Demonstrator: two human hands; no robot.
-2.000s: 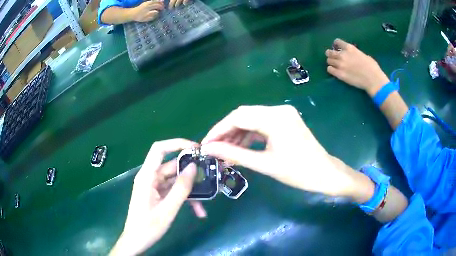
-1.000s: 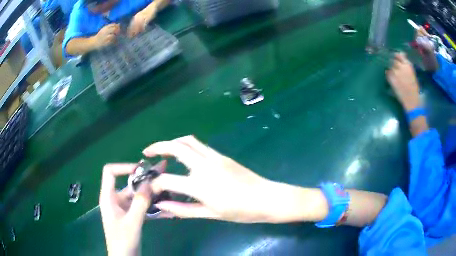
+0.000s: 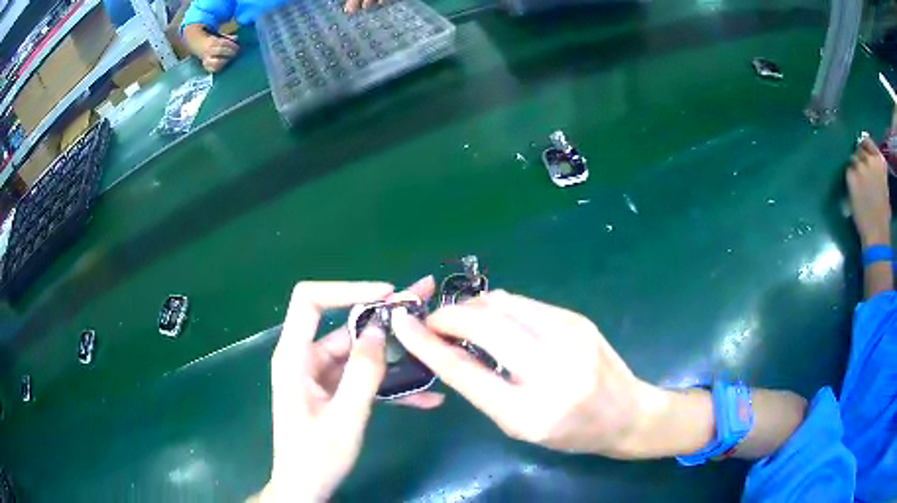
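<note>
My left hand (image 3: 329,383) holds an open watch case (image 3: 405,378) with a pale rim and dark inside, its thumb over the inside. My right hand (image 3: 561,378) has its fingertips on the upper part of the same case; what lies between them is hidden. A second open case (image 3: 464,287), with a small metallic flex part sticking up, lies just behind my right fingers and is partly covered. Part of another dark, shiny piece (image 3: 488,360) shows under my right hand; I cannot tell what it is.
Another open case (image 3: 566,165) lies further back on the green belt (image 3: 325,221), with tiny pale bits nearby. Several cases lie at left, including one (image 3: 174,315). A clear tray (image 3: 354,49), black tray (image 3: 49,211), plastic bag (image 3: 185,105), metal post (image 3: 836,64) and neighbours' hands surround the belt.
The view has shifted. The held case, tilted and blurred a second ago, now faces up with my right fingertips on it. The neighbour's hand at right, over the belt earlier, is now near the right edge.
</note>
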